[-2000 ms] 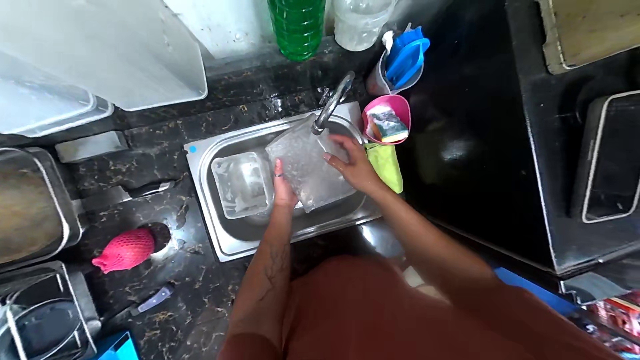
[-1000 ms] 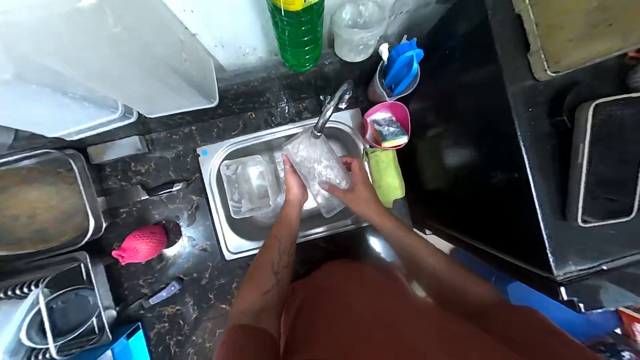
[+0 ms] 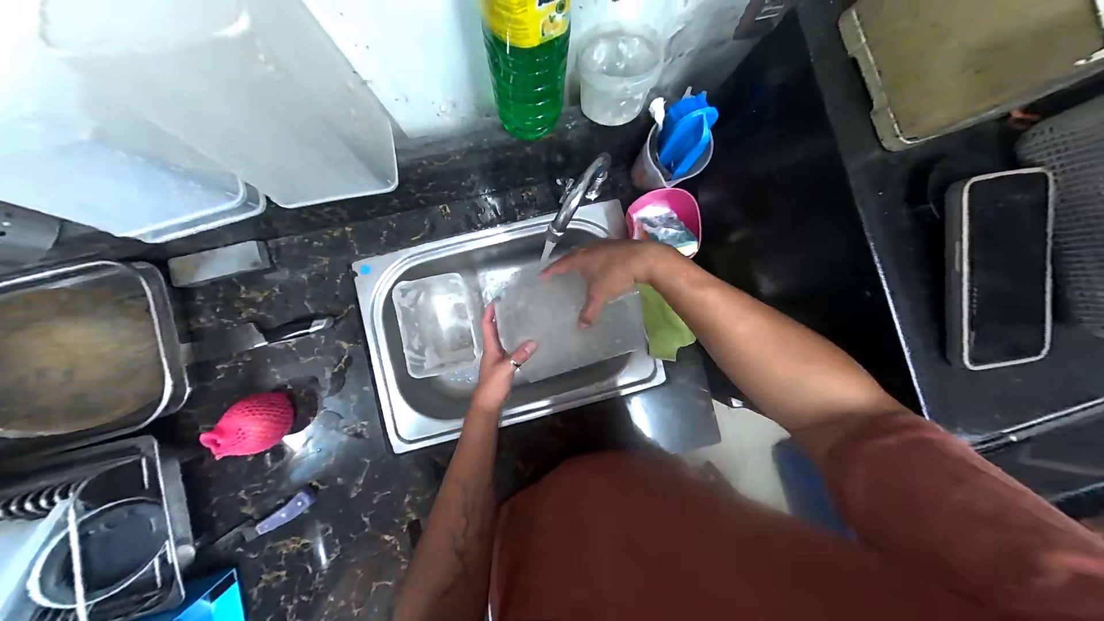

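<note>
My left hand (image 3: 503, 356) grips the left edge of a translucent plastic container (image 3: 565, 332) held over the right part of a steel sink (image 3: 392, 405). Spread over the container's upper side is my right hand (image 3: 604, 272), its fingers apart and beside the stream; whether the fingertips press on the plastic is not clear. Water runs from the curved metal faucet (image 3: 576, 197) near those fingers. A second clear plastic container (image 3: 438, 323) lies in the sink's left part.
Right of the sink are a pink cup (image 3: 668, 207) with a sponge and a green cloth (image 3: 664, 323). A green liquid bottle (image 3: 528, 78) stands behind. Leftward lie two knives (image 3: 297, 329), a pink net bundle (image 3: 250, 424) and a dish rack (image 3: 164, 517).
The held container has been turned, and a broad flat side now shows. My right hand has moved from its right side to its upper side, near the faucet.
</note>
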